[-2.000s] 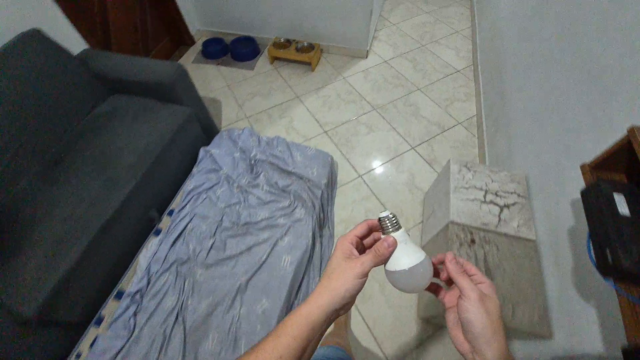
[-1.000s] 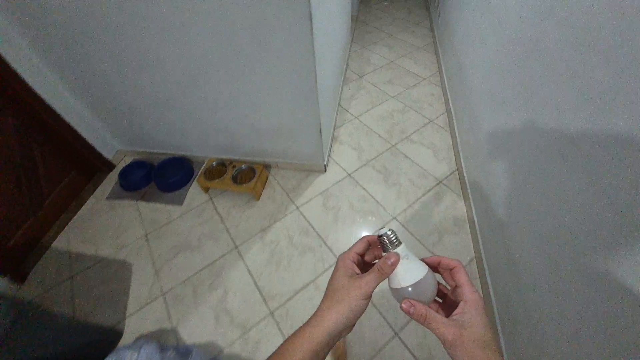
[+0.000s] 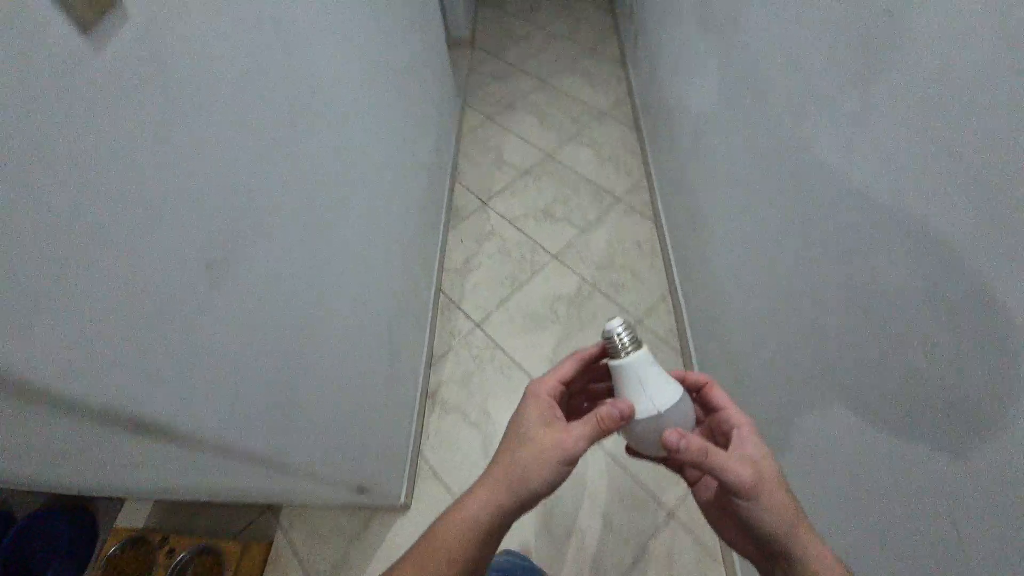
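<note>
A white LED light bulb [image 3: 646, 384] is held in front of me, its silver screw base pointing up and slightly left, its frosted dome down. My left hand [image 3: 552, 424] holds the bulb's white body from the left, the thumb on its front and the fingers behind, near the screw base. The dome is gripped by my right hand [image 3: 732, 468] from the right, with the thumb on its front and the other fingers around the side and below. Part of the dome is hidden by the fingers.
A narrow tiled corridor floor [image 3: 544, 200] runs ahead between a left wall [image 3: 240, 240] and a right wall [image 3: 800, 200]. At the lower left stand a wooden stand with metal bowls [image 3: 252, 556] and a blue bowl [image 3: 52, 540].
The view has moved forward to the corridor; sofa and cloth-covered piece have left it. My right hand, with its fingers loosely at the dome two seconds ago, now wraps around it.
</note>
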